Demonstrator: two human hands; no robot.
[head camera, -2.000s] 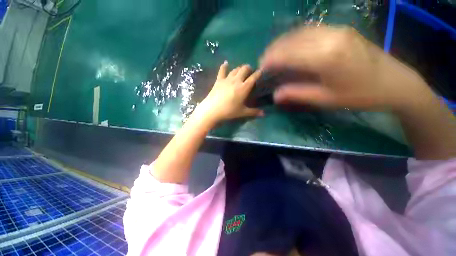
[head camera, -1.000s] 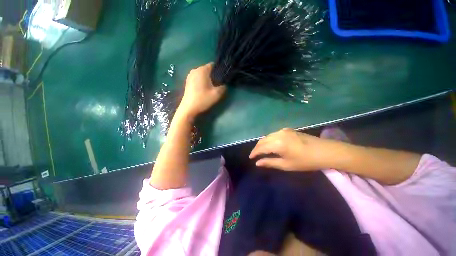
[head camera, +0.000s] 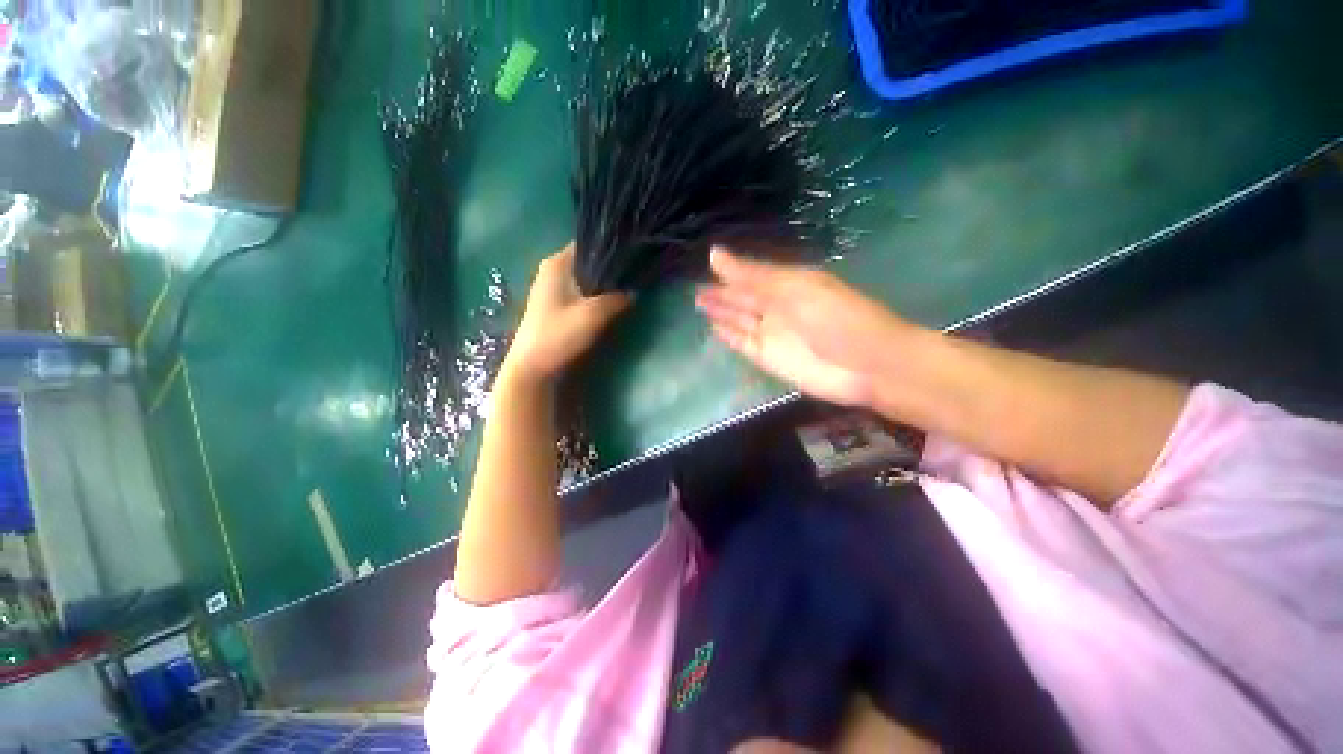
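My left hand (head camera: 557, 327) is closed around the lower end of a large bunch of black wires (head camera: 663, 170), which fans out beyond the fist with shiny silver tips at its far and right edges. My right hand (head camera: 803, 327) is open with fingers extended, just right of and below the bunch; it holds nothing. More silver tips and wire ends show below my left fist, partly hidden by the wrist. A long bundle of black wires (head camera: 427, 243) lies left of my left hand, silver ends at both ends.
A blue tray (head camera: 1031, 62) with dark contents is at the top right. A small green piece (head camera: 516, 69) lies beyond the hands. A brown cardboard box (head camera: 254, 103) and clear plastic bags (head camera: 111, 67) are at the far left. The green bench (head camera: 1060, 221) has a light front edge.
My right hand has risen from the bench edge and my lap to beside the fanned bunch. My left hand keeps its hold. The view has turned, showing more of the box and bags.
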